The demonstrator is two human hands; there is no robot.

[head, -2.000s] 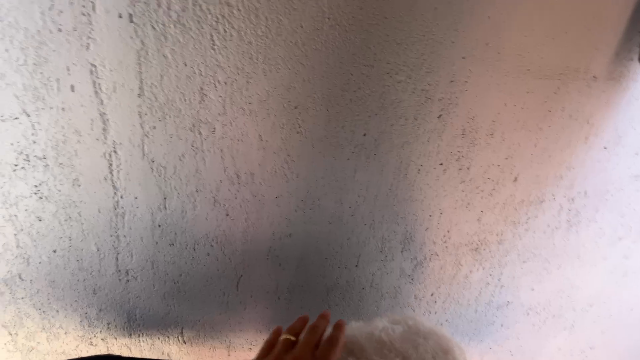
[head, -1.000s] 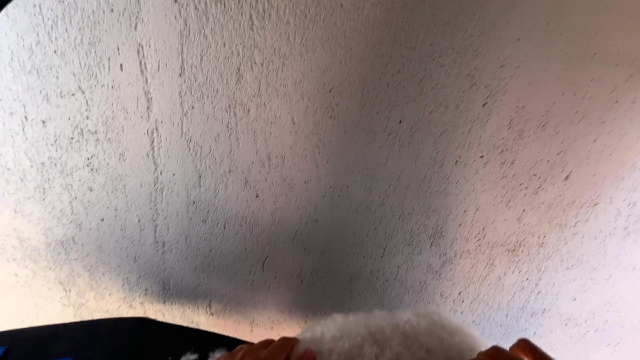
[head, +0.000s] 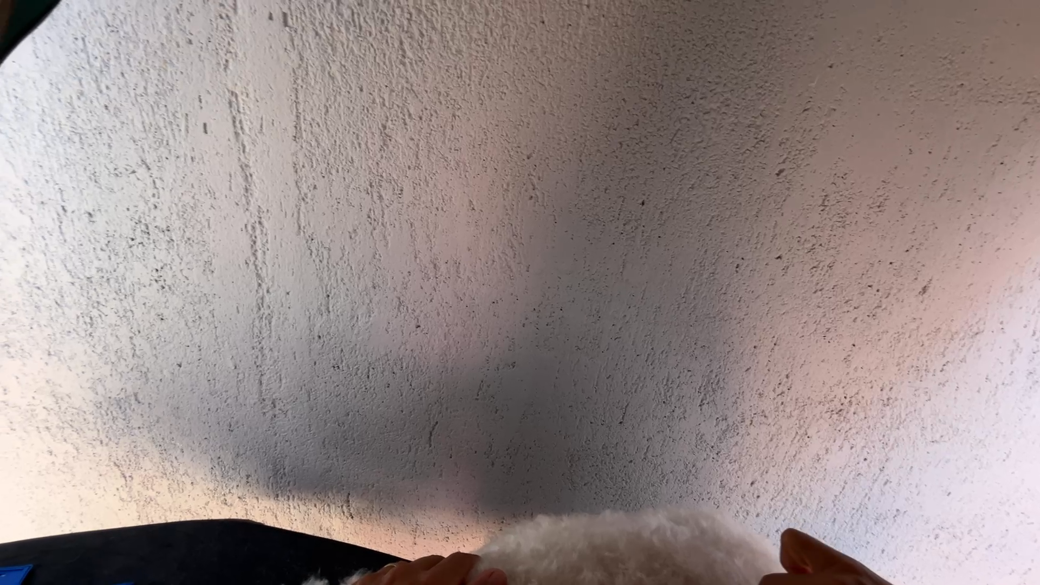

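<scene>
A fluffy white thing, with soft fur or pile, shows at the bottom edge, cut off by the frame. My left hand rests against its left side, fingers together, a ring on one finger. At its right side is my right hand, with bent fingers and most of the hand below the frame. Whether either hand grips the fluffy thing cannot be seen.
A rough, pale plastered wall with shadows fills most of the view. A black surface with blue parts lies at the lower left. Something dark cuts into the top left corner.
My right hand was not visible two seconds ago and now shows at the right of the fluffy thing. My left hand has gone lower in the frame. The view has shifted somewhat.
</scene>
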